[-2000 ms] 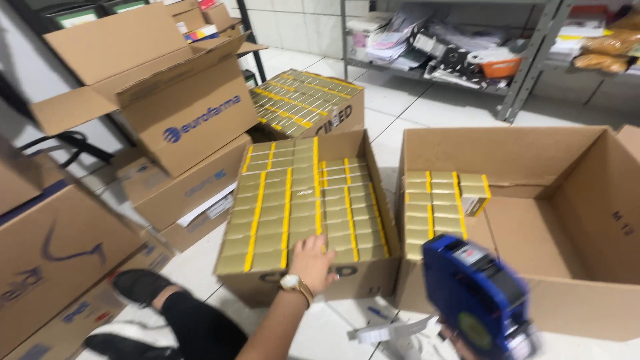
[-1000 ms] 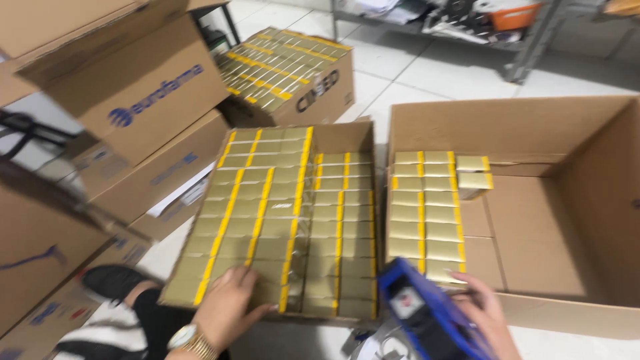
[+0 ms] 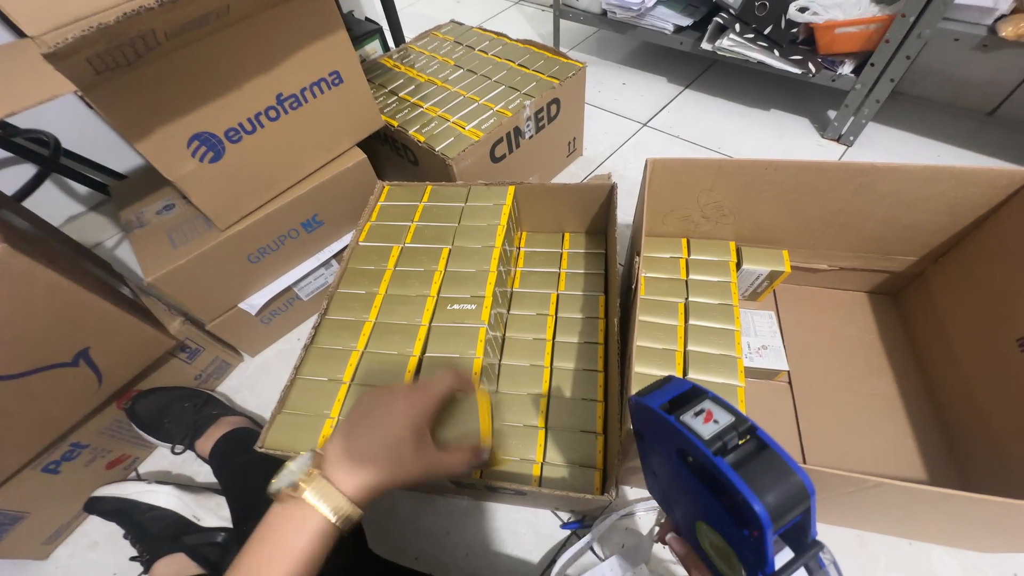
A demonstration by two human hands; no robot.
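Note:
My left hand (image 3: 400, 436), wearing a gold wristwatch (image 3: 316, 488), is closed around a small gold carton with a yellow edge (image 3: 464, 420), blurred, over the near side of an open cardboard box (image 3: 564, 208) packed with rows of such cartons. My right hand (image 3: 680, 552), mostly hidden at the bottom edge, holds a blue and black handheld labeling tool (image 3: 728, 472). The tool is in front of the near left corner of a larger cardboard box (image 3: 848, 192). In that box, gold cartons (image 3: 712, 316) stand in columns along the left wall, and a white-faced carton (image 3: 762, 340) lies beside them.
A full box of gold cartons (image 3: 524, 144) stands behind. Closed and open cardboard boxes (image 3: 264, 120) are stacked at the left. Black shoes (image 3: 188, 416) rest near them on the tiled floor. A metal shelf (image 3: 872, 88) with papers and an orange bin (image 3: 852, 36) is at the back right.
My left hand, on top of the cartons before, now has one carton in its grasp. The right hand and the tool have moved lower, away from the cartons in the right box.

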